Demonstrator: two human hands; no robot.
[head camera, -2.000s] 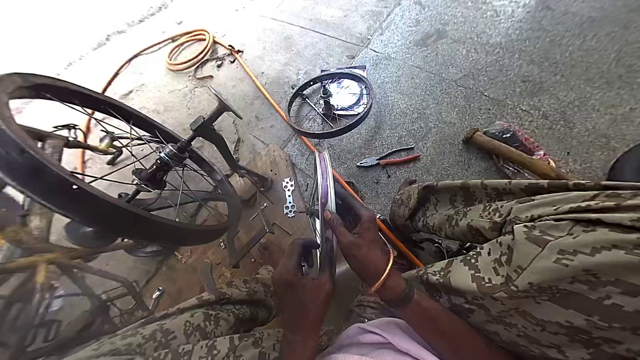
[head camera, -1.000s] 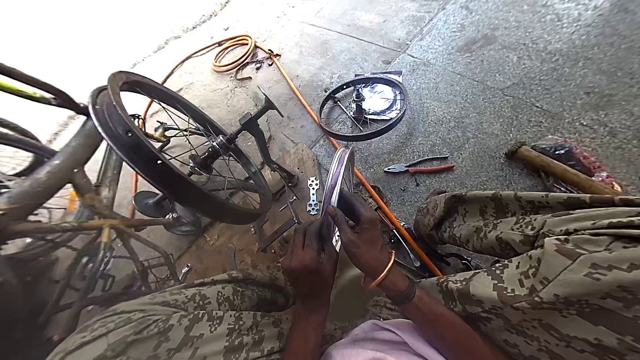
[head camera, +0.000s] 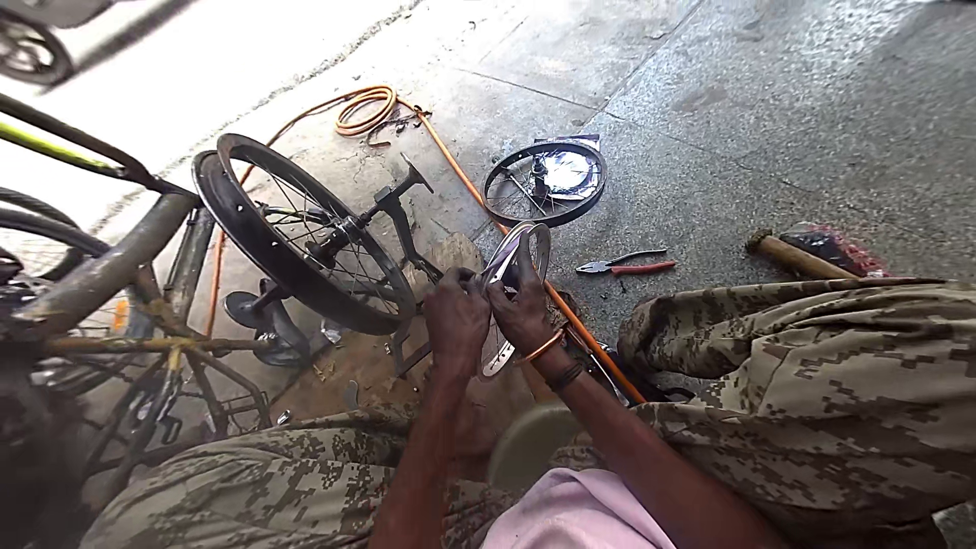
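Note:
Between my hands stands a small metal wheel rim (head camera: 500, 361), tilted, with a purplish strip along its upper part. My left hand (head camera: 457, 313) pinches at the near left side of the rim, fingers bunched. My right hand (head camera: 524, 309) grips the rim from the right, its index finger stretched up along it. The fingertips of both hands meet near the strip and hide what lies between them. Left of my hands a black spoked wheel (head camera: 305, 293) is mounted on a metal stand (head camera: 396, 210).
Pliers with red handles (head camera: 644, 268) lie on the floor to the right, near a wooden handle (head camera: 808, 258). Another spoked wheel (head camera: 496, 171) lies beyond the rim. An orange hose (head camera: 446, 156) crosses the floor. A bicycle frame (head camera: 114, 252) stands at the left.
The rim has turned and shows more of its round face than before. My hands have shifted on it, the fingertips now together at the strip. The view has swung left.

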